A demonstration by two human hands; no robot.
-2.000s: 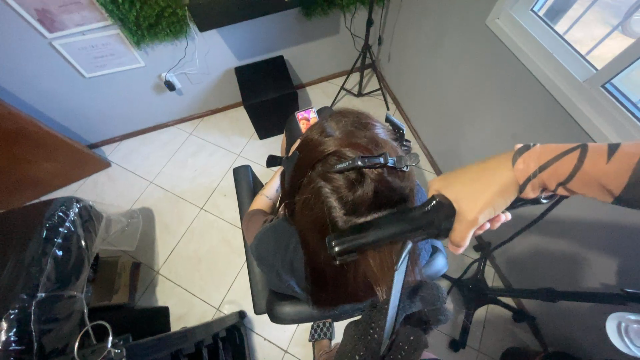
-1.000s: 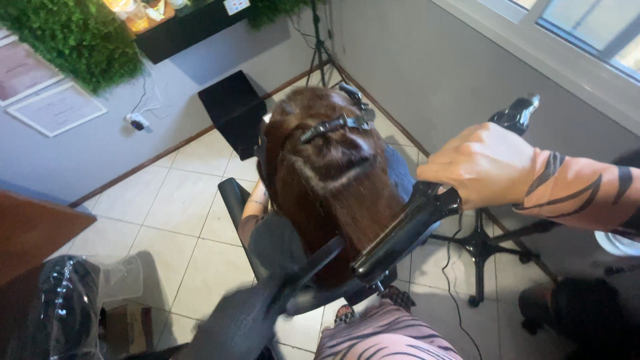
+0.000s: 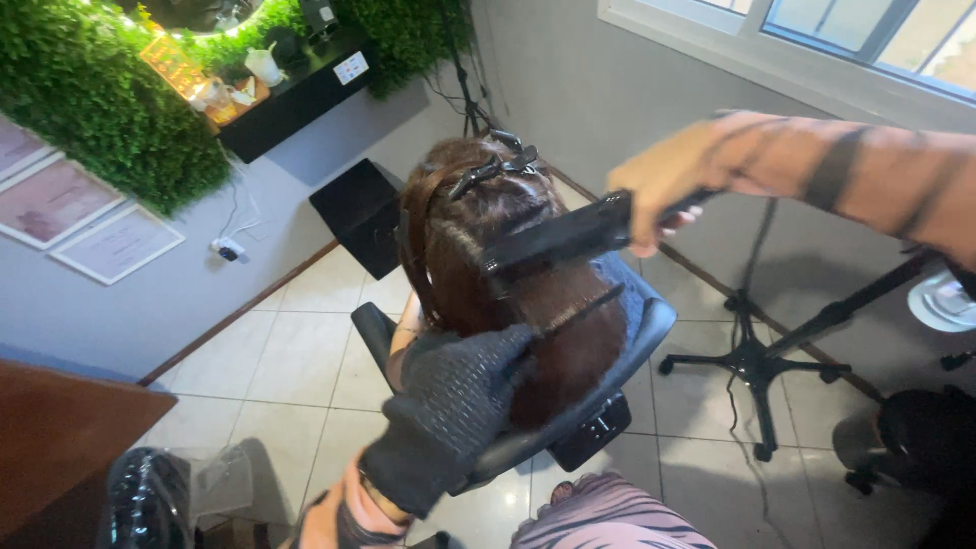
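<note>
A seated person's long reddish-brown hair (image 3: 473, 282) fills the centre, seen from behind. Black hair clips (image 3: 496, 169) pin up a section near the crown. My right hand (image 3: 663, 187), bare, grips a black hair straightener (image 3: 560, 235), which lies across the hair from the right; whether its plates are closed on hair is hidden. Just below it, my left hand (image 3: 461, 396), in a black textured glove, holds a dark comb (image 3: 583, 311) in the lengths of the hair. Most of the comb's handle is hidden by the glove.
The black salon chair (image 3: 656, 328) surrounds the person's back. A wheeled stand (image 3: 751, 366) and its cable are at the right. A black shelf (image 3: 297, 99) and a black box (image 3: 362, 217) lie beyond. A plastic-covered chair (image 3: 149, 488) is at lower left.
My gloved left hand has moved up to the hair with the comb. The straightener has gone from the lower hair up to beside the head. The view has shifted.
</note>
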